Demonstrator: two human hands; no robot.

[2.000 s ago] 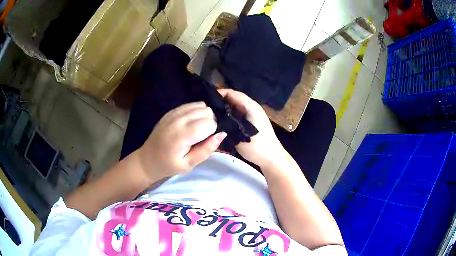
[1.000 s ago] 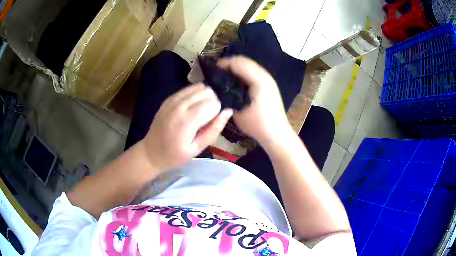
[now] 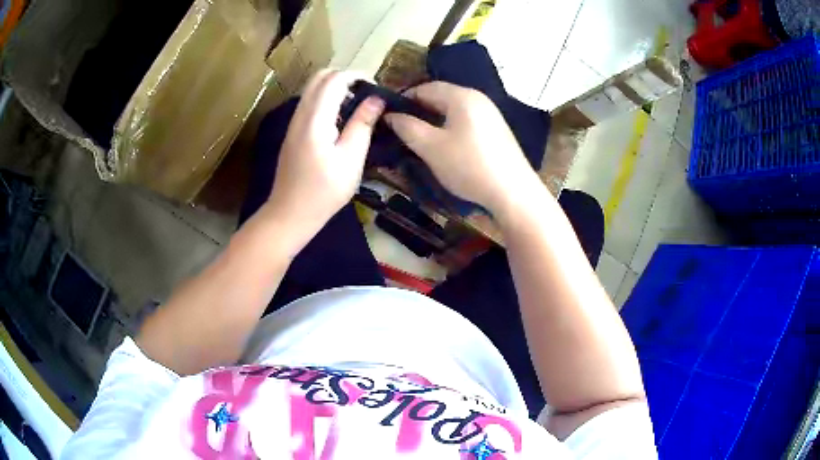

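Observation:
A small black cloth pouch is held between my two hands above the near side of the wooden stool. My left hand grips its left end, thumb on top. My right hand grips its right end with thumb and fingers. The fingers cover much of the pouch, and no zipper or logo can be made out. A black cloth stack lies on the wooden stool, partly hidden behind my right hand.
A large open cardboard carton with dark goods inside stands at the left. A narrow cardboard piece is at the stool's right edge. Blue crates and a blue box are at the right. Dark items show between my knees.
Both hands have moved up and forward with the pouch, away from my lap. My left hand has turned more upright. Dark items between the knees now show.

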